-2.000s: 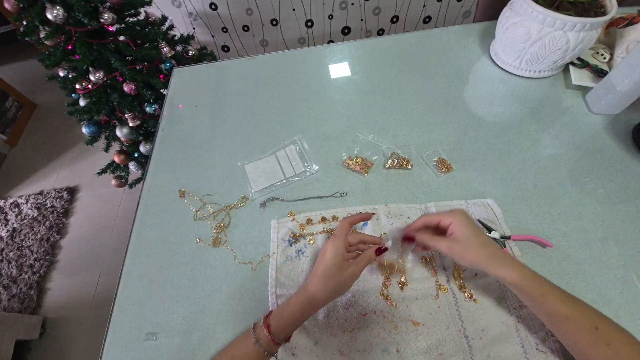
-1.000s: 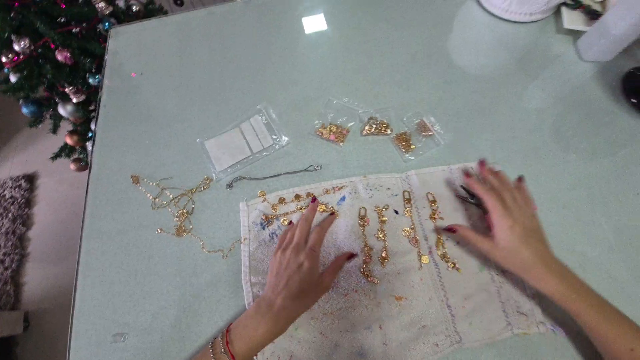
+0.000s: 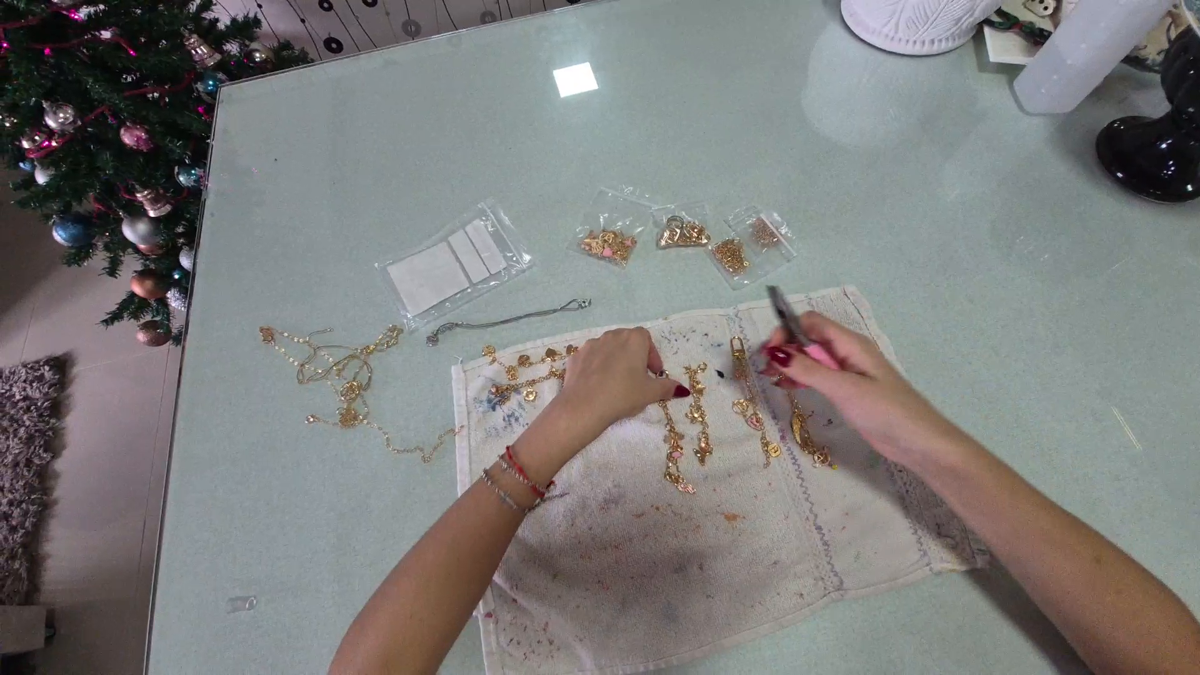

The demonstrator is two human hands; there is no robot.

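My left hand (image 3: 614,375) is over the upper part of a stained white towel (image 3: 647,562), its fingertips at the top end of a gold charm strand (image 3: 674,450); whether they pinch it is hidden. My right hand (image 3: 834,370) holds pliers (image 3: 789,317) with pink handles, jaws pointing up and away. Beside the left hand's strand lies another gold charm strand (image 3: 697,412). A strand with a clasp (image 3: 738,356) and one more strand (image 3: 806,436) lie near and below my right hand. Gold charm chains (image 3: 525,380) lie left of my left hand.
Beyond the towel are small bags of gold findings (image 3: 682,232), a clear bag with white cards (image 3: 455,262) and a silver-coloured chain (image 3: 511,321). Tangled gold chains (image 3: 347,384) lie at left. A white pot (image 3: 919,23) and a black stand (image 3: 1153,155) are at the back right.
My right hand has picked up the pliers, which lay on the towel under it a second ago. My left hand, spread open over the towel then, now has its fingers drawn in at a charm strand.
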